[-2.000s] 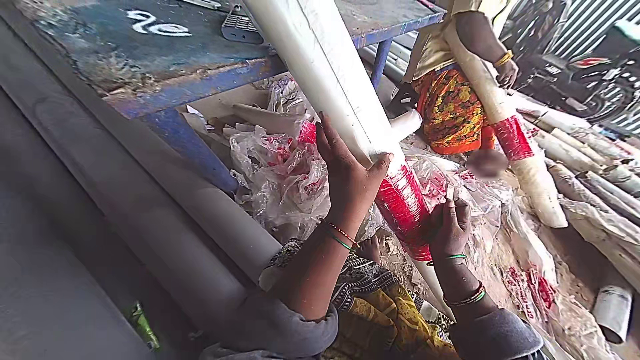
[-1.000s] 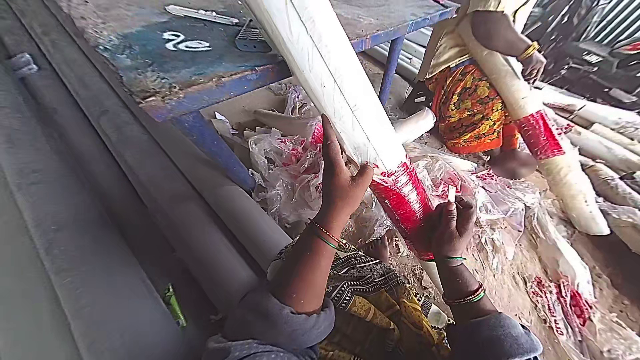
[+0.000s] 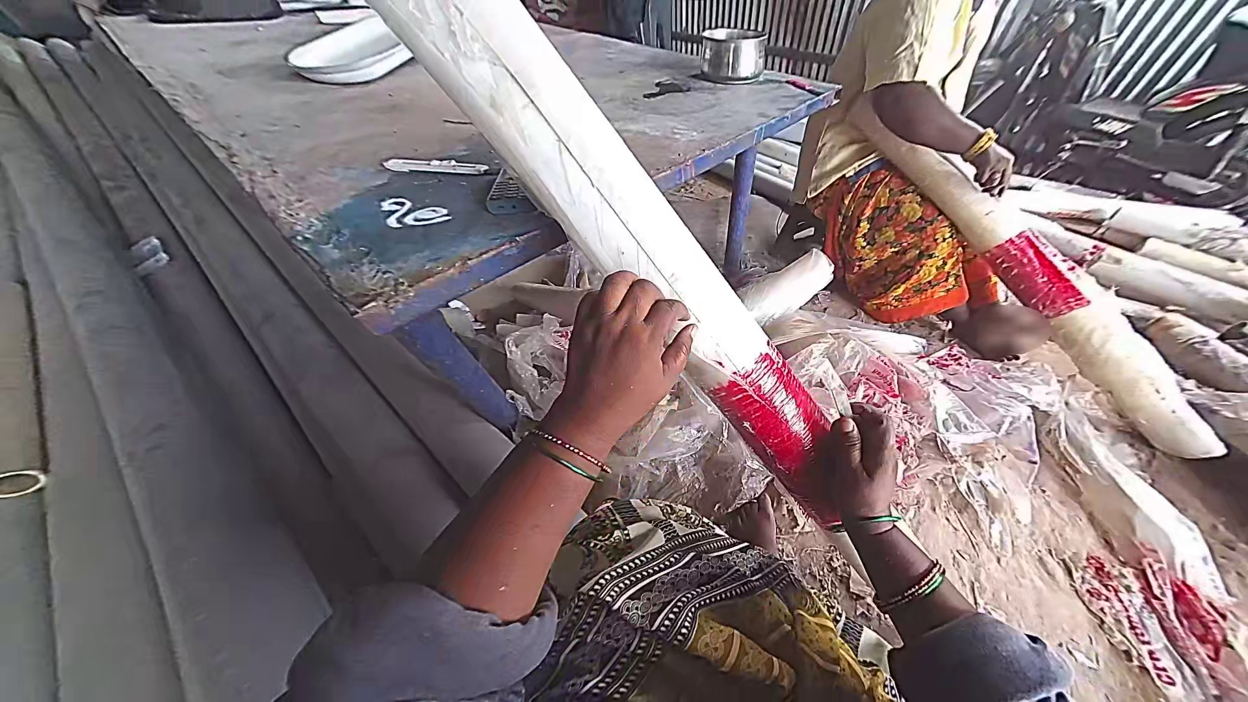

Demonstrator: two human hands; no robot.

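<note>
A long roll in clear plastic film (image 3: 604,195) slants from the top centre down between my hands, its lower part wrapped in red printed film (image 3: 775,409). My left hand (image 3: 629,351) is on the roll's left side above the red band, fingers curled over bunched film at its edge. Against the lower right of the red band is my right hand (image 3: 863,458), closed around a small pale object (image 3: 836,390), perhaps a blade, which points upward between thumb and fingers. The roll's lower end is mostly hidden by my right hand and forearm.
A blue-edged table (image 3: 468,268) bears a white tray (image 3: 351,49), a cutter knife (image 3: 436,167) and a steel pot (image 3: 733,56). Long grey pipes (image 3: 195,292) lie at left. Crumpled plastic (image 3: 673,458) covers the floor. At right, a person (image 3: 897,175) holds another roll (image 3: 1048,273).
My left hand has gone from lying with its fingers extended along the roll to curling at its edge. My right hand stays by the red band. The view has shifted, showing more of the table.
</note>
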